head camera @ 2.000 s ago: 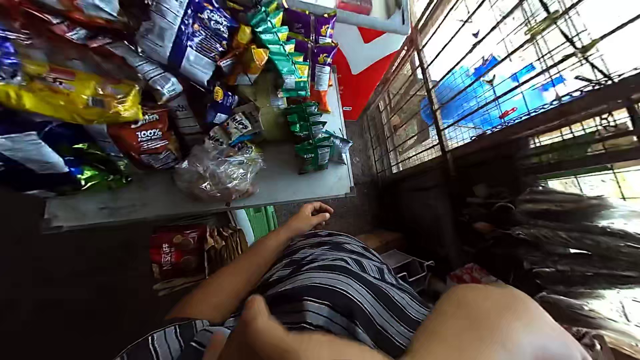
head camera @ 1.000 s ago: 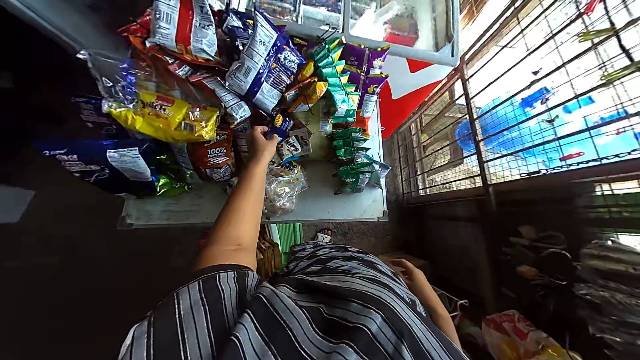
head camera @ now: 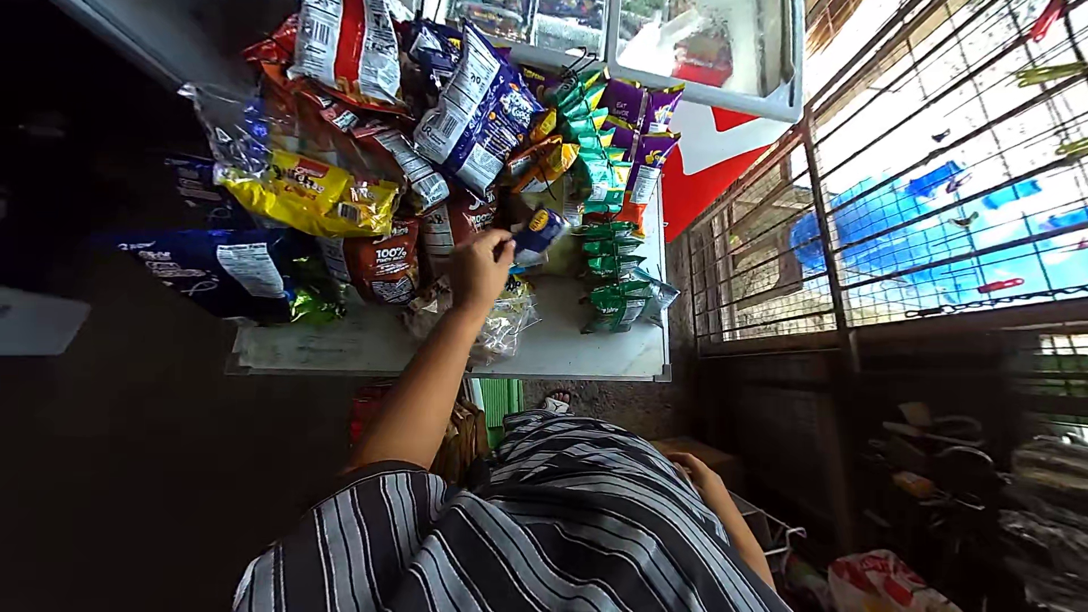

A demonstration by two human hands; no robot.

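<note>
My left hand [head camera: 484, 268] reaches over the white surface [head camera: 578, 353] and pinches the edge of a small dark-blue snack packet [head camera: 537, 234] between thumb and fingers. Below that packet, a clear plastic bag [head camera: 506, 327] lies crumpled close to my left wrist. To its right hang or lie strips of green sachets [head camera: 614, 285], with purple packets [head camera: 654, 149] above them. A large blue-and-white snack bag [head camera: 476, 110], orange packets [head camera: 544, 166] and a brown bag [head camera: 393, 263] are heaped around it. My right hand [head camera: 693, 472] rests beside my striped shirt, its fingers partly hidden.
A yellow snack bag [head camera: 314, 195] and a dark-blue bag [head camera: 208, 268] lie at the left. Behind stands a glass-topped freezer [head camera: 705, 51]. Metal grating [head camera: 829, 212] runs along the right. A red and white plastic bag [head camera: 888, 582] sits low at the right.
One second ago my left hand was at the dark-blue packet among the bags; now the packet sticks out to the right of my fingers. Two seconds ago neither hand was among the snacks.
</note>
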